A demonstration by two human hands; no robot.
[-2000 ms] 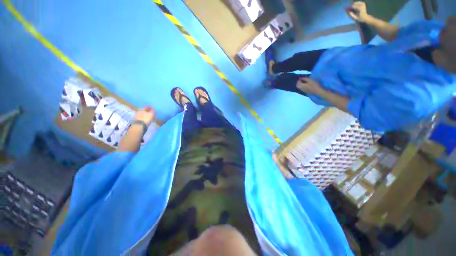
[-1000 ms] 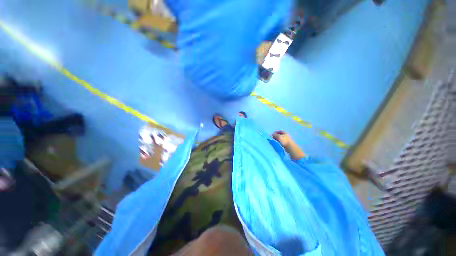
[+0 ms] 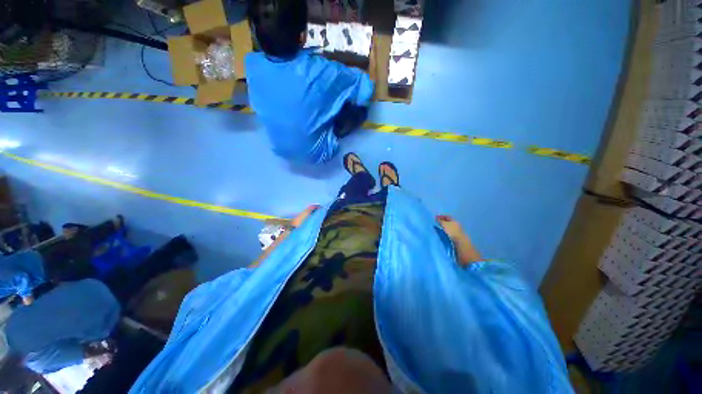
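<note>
My left hand [image 3: 305,215] hangs at my left side, small and partly behind the smock edge; nothing shows in it. My right hand [image 3: 448,225] hangs at my right side, small, with loosely curled fingers and nothing visible in it. White printed boxes [image 3: 272,234] show just beyond my left forearm, partly hidden. A row of white printed boxes [image 3: 403,52] lies on brown cardboard [image 3: 394,95] ahead on the floor. More white boxes [image 3: 348,38] stand to the left of that row.
A person in a blue smock [image 3: 296,104] is low to the floor ahead. An open carton [image 3: 183,60] holds clear plastic. Large stacks of boxes [image 3: 654,254] stand on brown cardboard [image 3: 573,285] at the right. Yellow-black tape [image 3: 431,134] crosses the blue floor. Other people in blue [image 3: 65,315] are at lower left.
My view has turned and moved. The blue-smocked person ahead now appears lower and left of the box row. The open carton has come into view, and my left hand now shows.
</note>
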